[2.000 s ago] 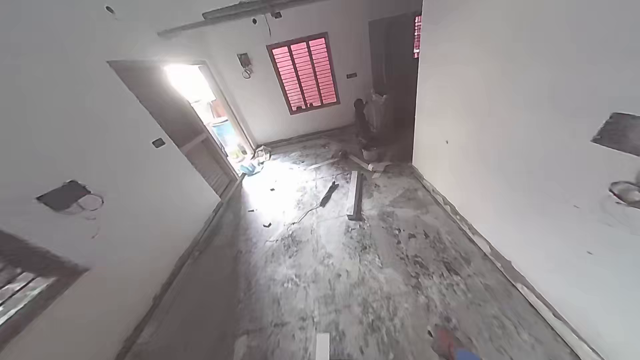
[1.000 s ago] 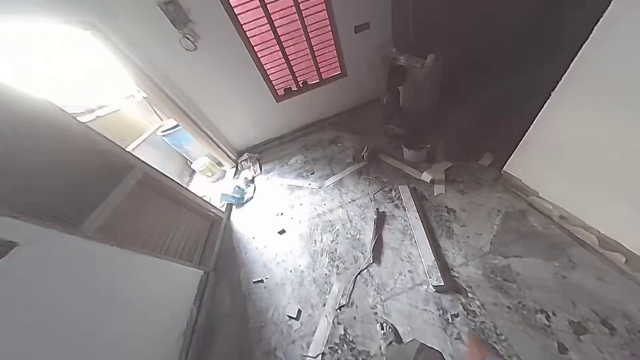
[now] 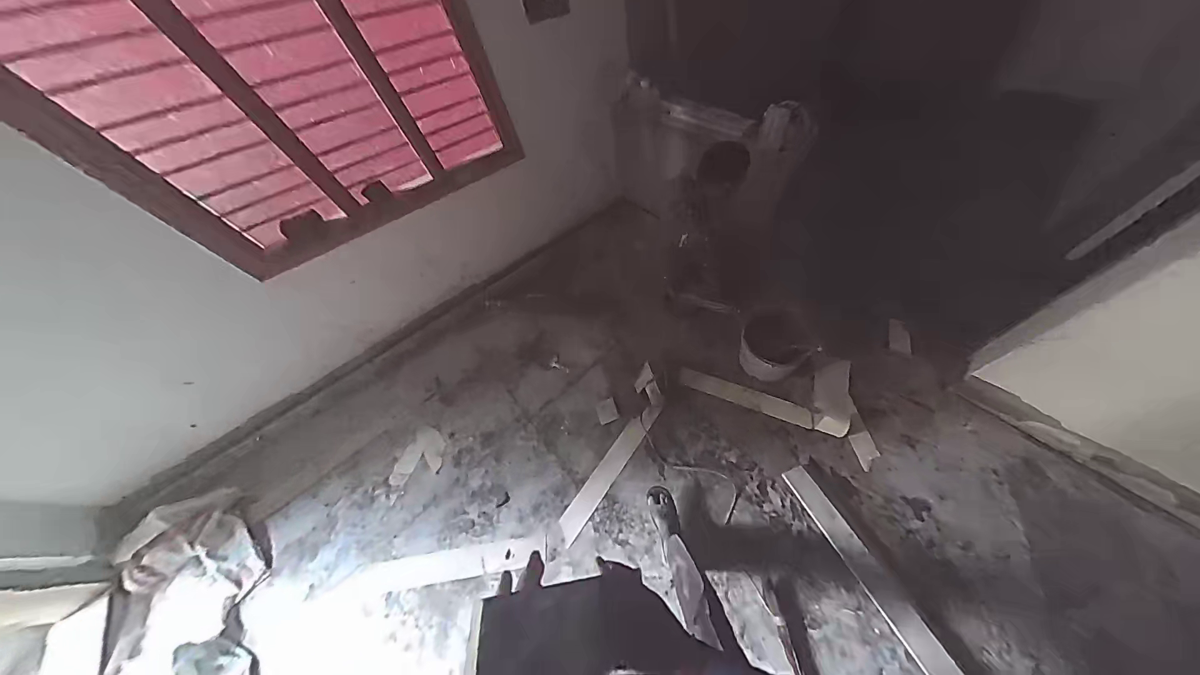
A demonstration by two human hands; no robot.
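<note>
A dark, flat-looking shape (image 3: 591, 623) fills the bottom centre, with short finger-like tips along its upper edge. Whether these are fingers of my left hand or my right hand, or what they touch, cannot be told. Just right of it lies a long, narrow dark object (image 3: 689, 572) on the stained floor. Farther right is a long straight bar (image 3: 872, 577), pale along one side. Thin pale strips (image 3: 605, 483) lie beyond the dark shape, and another strip (image 3: 450, 564) lies to its left in bright light.
A round bucket (image 3: 764, 361) stands near the dark doorway, with a pale strip (image 3: 750, 398) and scraps before it. Crumpled sheeting (image 3: 192, 553) lies by the left wall. A barred window (image 3: 309, 112) is at upper left; a wall corner (image 3: 975, 375) juts in at right.
The view has moved forward toward the window and the strips on the floor. The dark shape now covers the bottom centre.
</note>
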